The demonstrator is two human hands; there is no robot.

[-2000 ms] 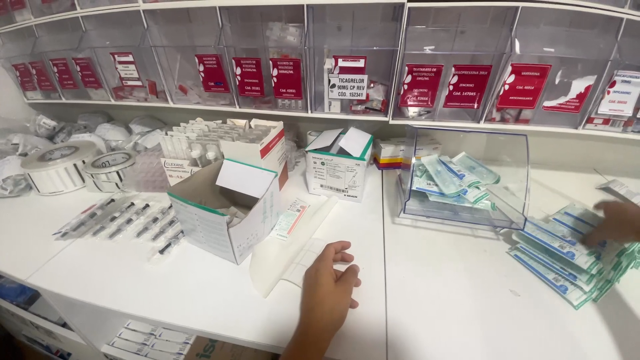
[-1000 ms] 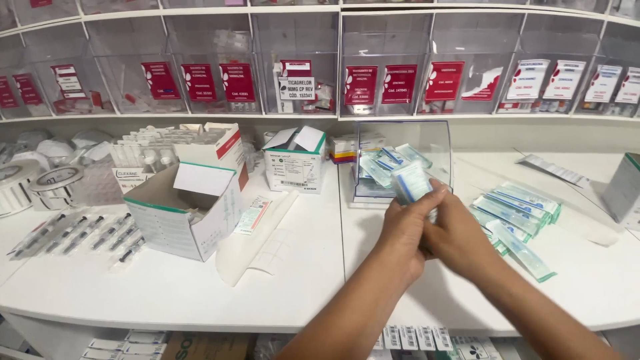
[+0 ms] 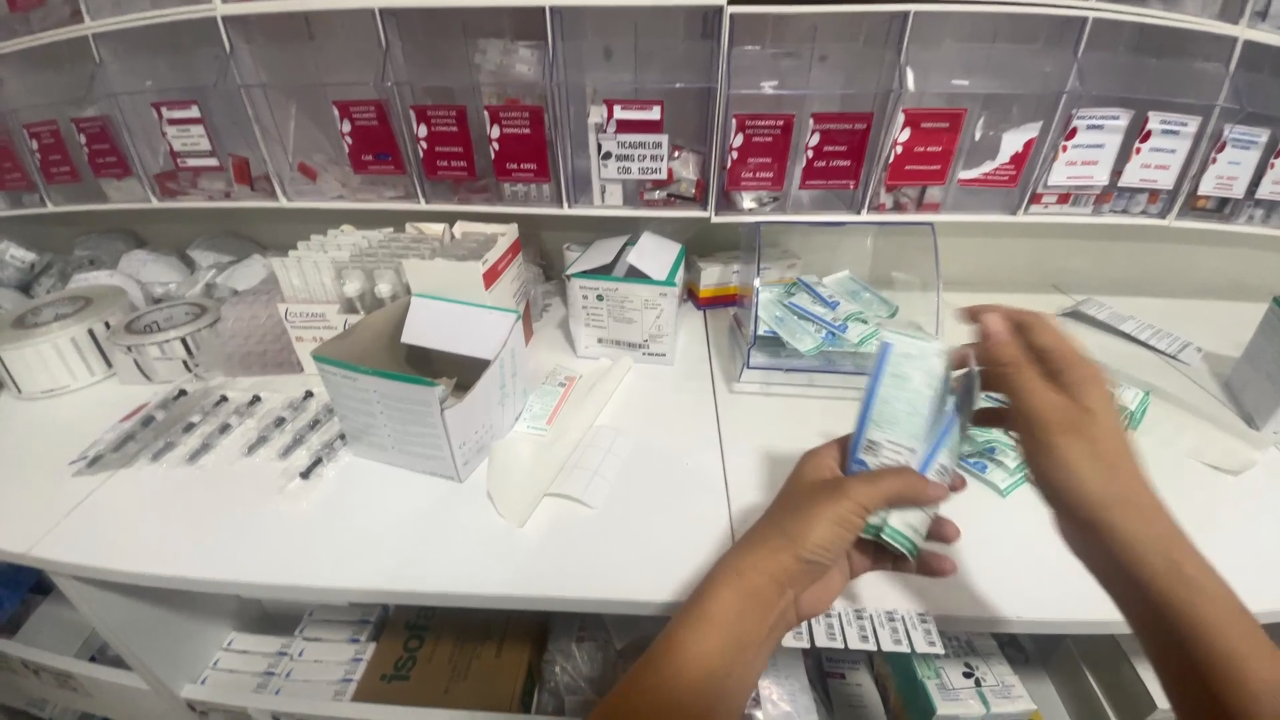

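My left hand grips a small bundle of blue-and-green sealed medical packets above the counter's front part. My right hand is blurred at the bundle's right side; whether its fingers hold a packet cannot be told. Behind the bundle stands a clear plastic bin with similar packets in it. More packets lie on the counter, partly hidden behind my right hand. An open white-and-green carton stands left of the bin, and a larger open carton stands farther left, near a paper sheet.
Packaged syringes and label rolls lie on the counter's left. A row of clear bins runs along the back. At right are a paper strip and a grey box. Shelves with cartons are below the front edge.
Two seconds ago my left hand was empty over the paper sheet and my right hand was at the packets on the right. Both hands then came together around the bundle; now my right hand is raised beside it.
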